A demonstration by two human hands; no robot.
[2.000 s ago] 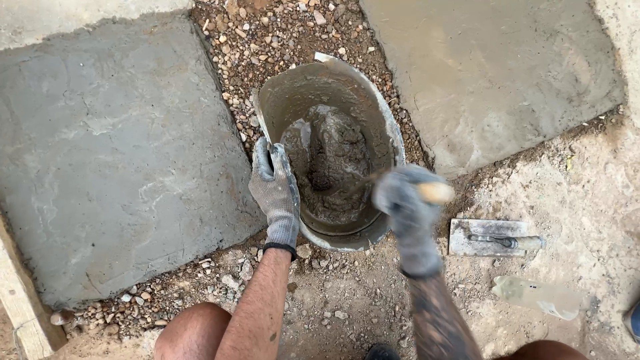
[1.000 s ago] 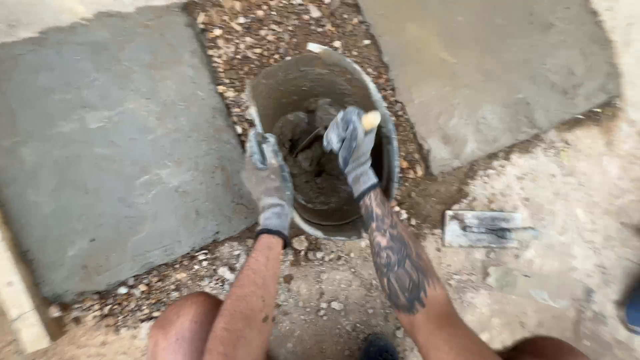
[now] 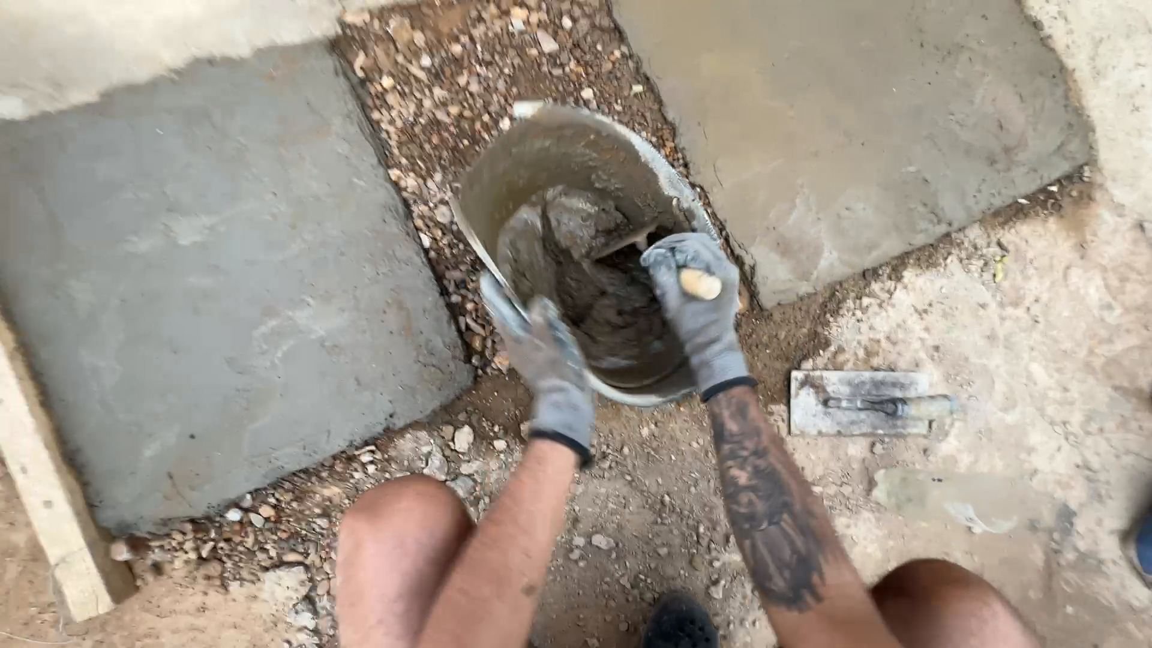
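A bucket [image 3: 504,171] with a mortar-smeared inner wall stands tilted on the gravel, with wet mortar [image 3: 585,279] in it. Gloved in grey, my left hand [image 3: 544,360] grips the bucket's near left rim. My right hand [image 3: 697,301], also gloved, is over the bucket's right side, closed around the wooden handle [image 3: 700,284] of a trowel. The trowel's blade [image 3: 621,243] reaches into the mortar and is partly hidden by mortar and shadow.
Grey concrete slabs lie to the left [image 3: 207,270] and upper right [image 3: 855,135], with a gravel strip [image 3: 450,72] between them. A rectangular finishing trowel [image 3: 810,405] rests on the ground at right. A wooden board [image 3: 54,495] borders the left slab. A shoe [image 3: 679,621] shows below.
From the right of the bucket two seconds ago, my right hand has moved in over it with the trowel. My left hand still holds the rim.
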